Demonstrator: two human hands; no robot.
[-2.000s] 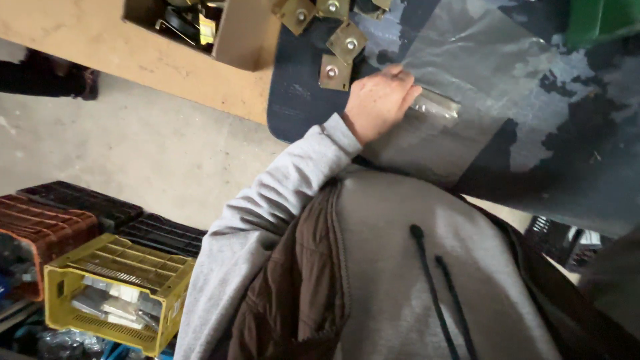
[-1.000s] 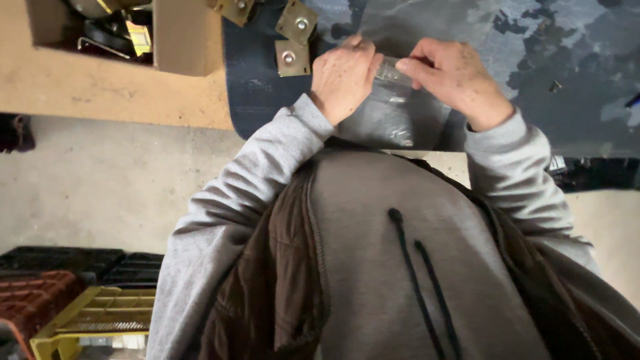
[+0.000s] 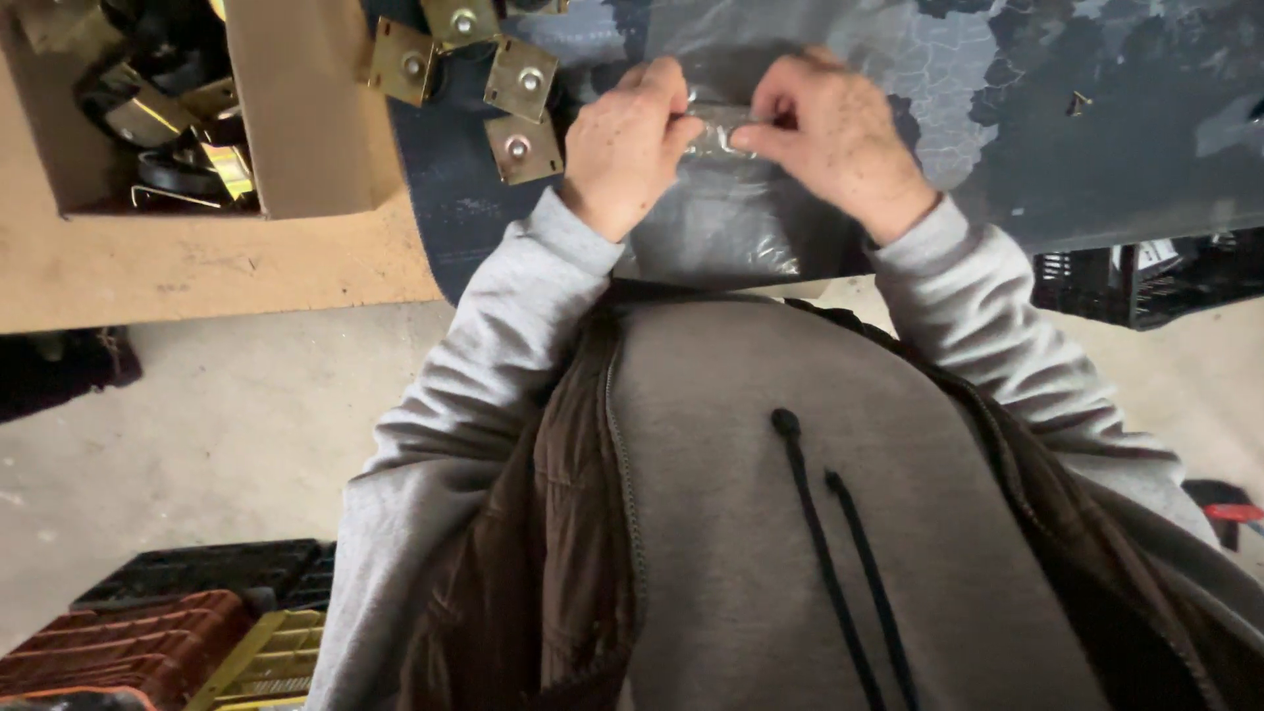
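Observation:
Between my two hands, a clear plastic bag [image 3: 719, 133] is pinched near its top, over the dark map-printed mat [image 3: 1027, 168]. My left hand [image 3: 632, 138] grips its left side with thumb and fingers. My right hand [image 3: 829, 133] holds the right side, thumb pressed on the plastic. Whatever the bag contains cannot be made out. More clear plastic sheet [image 3: 691, 222] lies below and behind the hands. Just left of my left hand are several square brass-coloured metal plates with a round centre, the nearest plate [image 3: 538, 163] close to my knuckles.
An open cardboard box [image 3: 311, 118] of metal brackets and black wheel-like parts stands on the wooden table [image 3: 197, 272] at left. Small screws [image 3: 1078, 103] lie on the mat at right. A red-brown crate [image 3: 128, 642], a yellow crate [image 3: 267, 657] and black crates [image 3: 1116, 286] are below table height.
Two seconds ago only my left hand showed at the plastic; my right hand came in by one second ago. Both hands now grip the bag, held more level between them.

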